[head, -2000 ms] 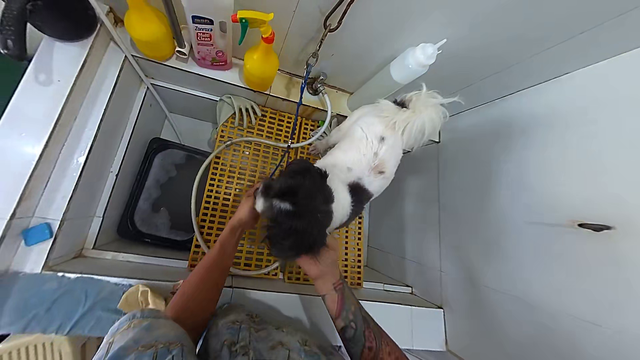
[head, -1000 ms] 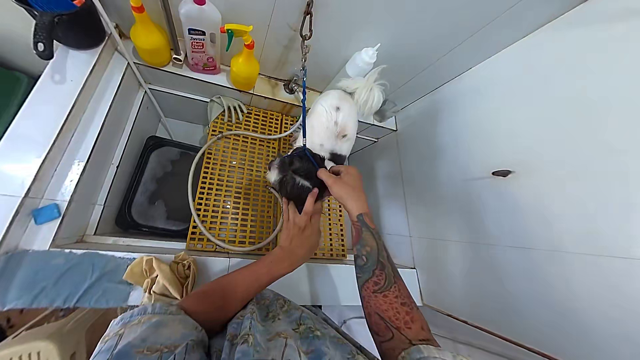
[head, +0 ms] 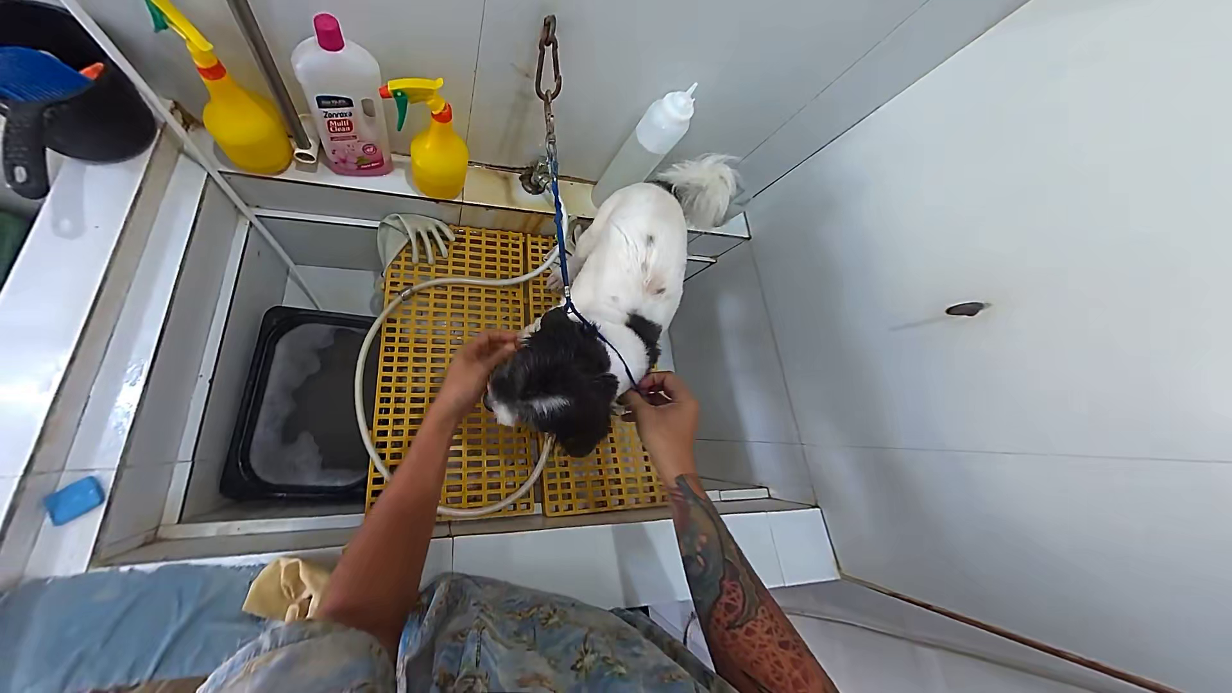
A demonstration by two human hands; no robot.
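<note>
A black and white dog stands on yellow plastic grating, its head toward me and its white tail near the back wall. A thin blue cord leash runs from a metal chain down to a loop around its neck. My right hand pinches that loop at the side of the neck. My left hand is beside the dog's muzzle, fingers bent; whether they touch the fur is unclear. A pale hose curves over the grating and passes under the dog's head.
Yellow spray bottles, a pink-labelled cleaner bottle and a white squeeze bottle line the back ledge. Left of the grating are a rubber glove and a black tub of sudsy water. A blue sponge lies on the left edge.
My left hand has moved from the dog's head to beside its muzzle. My right hand remains at the neck, now with the cord loop drawn out to the side.
</note>
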